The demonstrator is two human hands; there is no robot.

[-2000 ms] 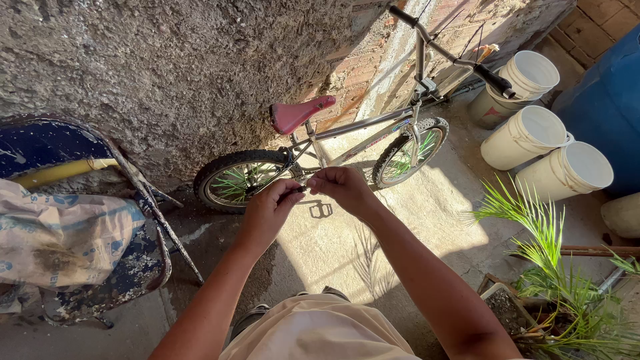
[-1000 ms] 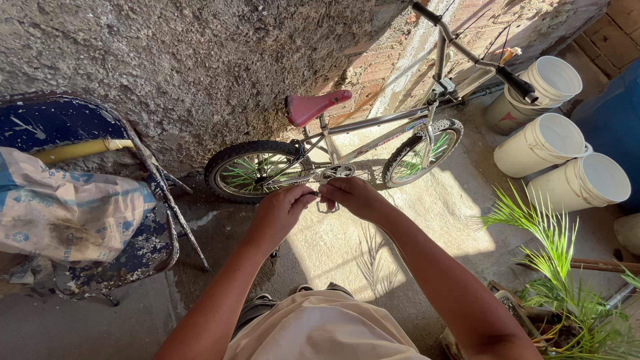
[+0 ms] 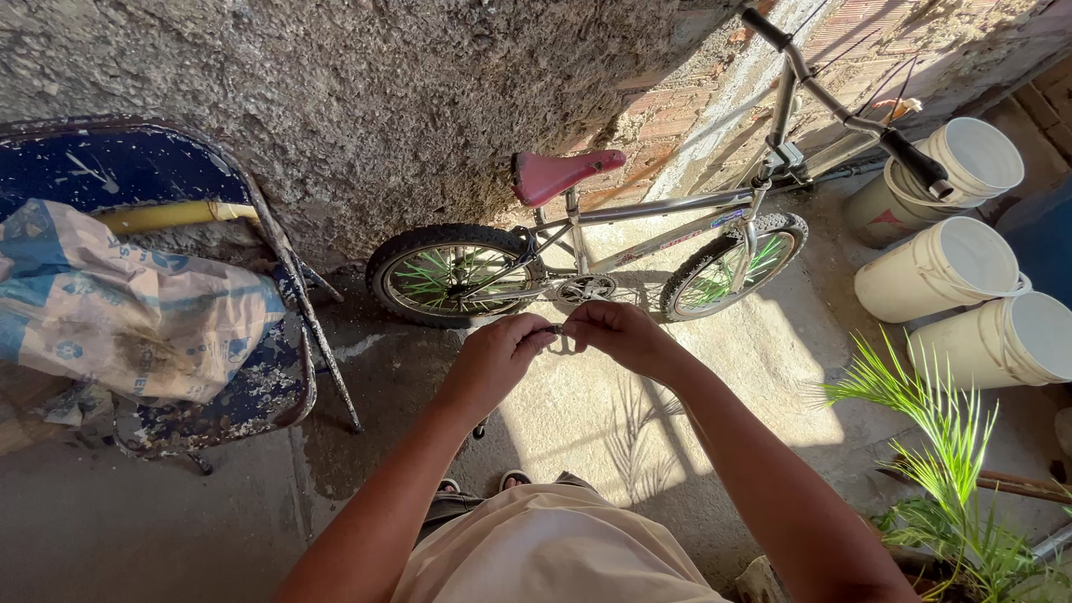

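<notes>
My left hand (image 3: 501, 350) and my right hand (image 3: 618, 335) meet at mid-view, fingertips pinching a small dark part (image 3: 556, 329) between them. The part is too small to name. Beyond my hands a BMX-style bicycle (image 3: 670, 209) stands along the wall, with a worn red saddle (image 3: 566, 174), green spokes and a metal frame. Its chainring (image 3: 586, 289) shows just past my fingertips, and my right hand hides part of the floor beside it. The handlebar (image 3: 846, 113) reaches to the upper right.
A paint-spattered blue metal chair (image 3: 276, 389) on the left holds a cement bag (image 3: 142, 301). White plastic buckets (image 3: 930, 268) stand at the right, near a blue container (image 3: 1043, 230). A green palm plant (image 3: 946, 444) is at the lower right. Behind the bicycle rises a rough wall (image 3: 335, 100).
My hands stay together at the small part; their fingers have shifted slightly around it. The bicycle and chair have not plainly moved.
</notes>
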